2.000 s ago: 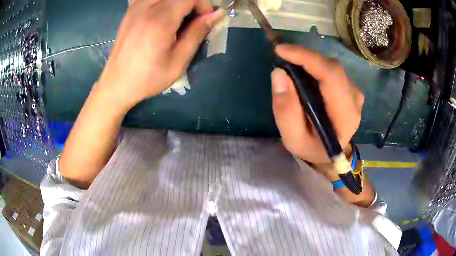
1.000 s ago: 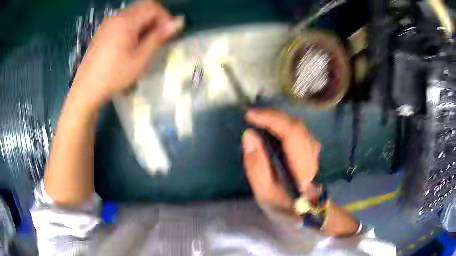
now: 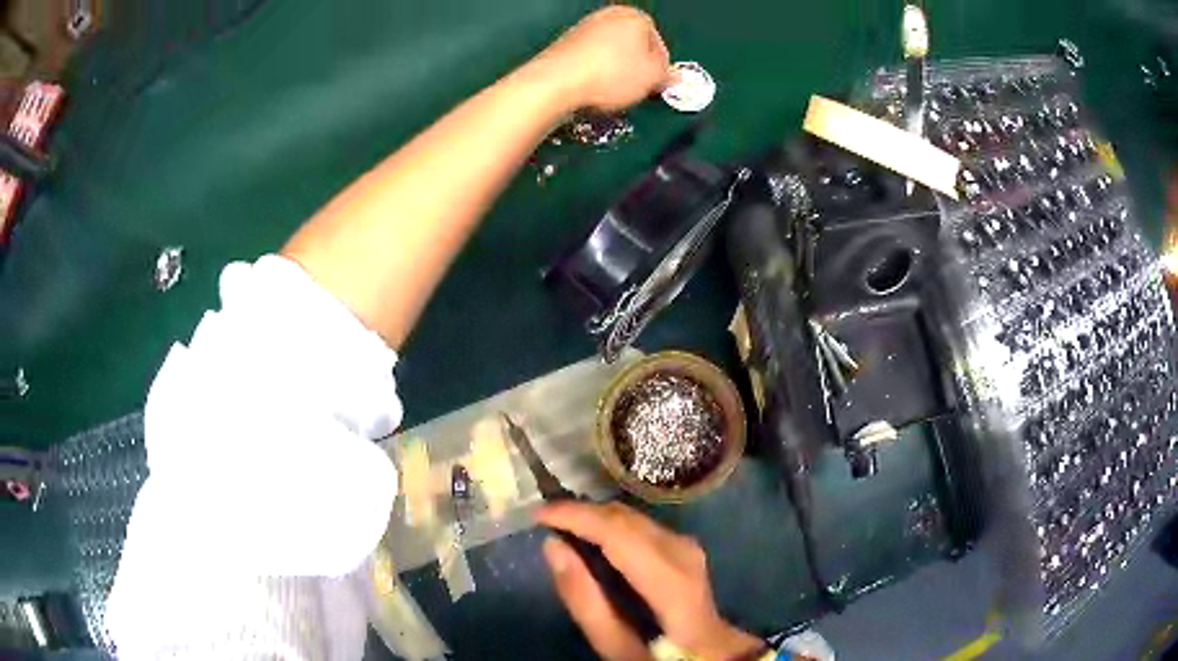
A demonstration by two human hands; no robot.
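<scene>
My left hand (image 3: 615, 62) is stretched far forward at the top, its fingertips at a round silver-white part (image 3: 689, 87); I cannot tell whether they grip it. My right hand (image 3: 633, 575) holds the black soldering iron (image 3: 602, 566) at the bottom centre, its brownish tip over the pale taped strip (image 3: 562, 403). A small dark component (image 3: 461, 483) lies on the strip between cream masking tape pieces (image 3: 494, 467). The round holder (image 3: 736, 433), filled with silvery crumpled material (image 3: 668, 431), stands at the strip's right end.
A dark component pile (image 3: 594, 127) lies below my left hand. A black dish-like object (image 3: 633, 239) with thin wires sits behind the round holder. The bulky black stand (image 3: 891, 336) is right of it, beside a clear parts sheet (image 3: 1085, 323). Another parts sheet (image 3: 103, 517) is at left.
The view has shifted forward and right. My left hand has moved from the strip to the far side, at the round part. My right hand still holds the iron near the strip.
</scene>
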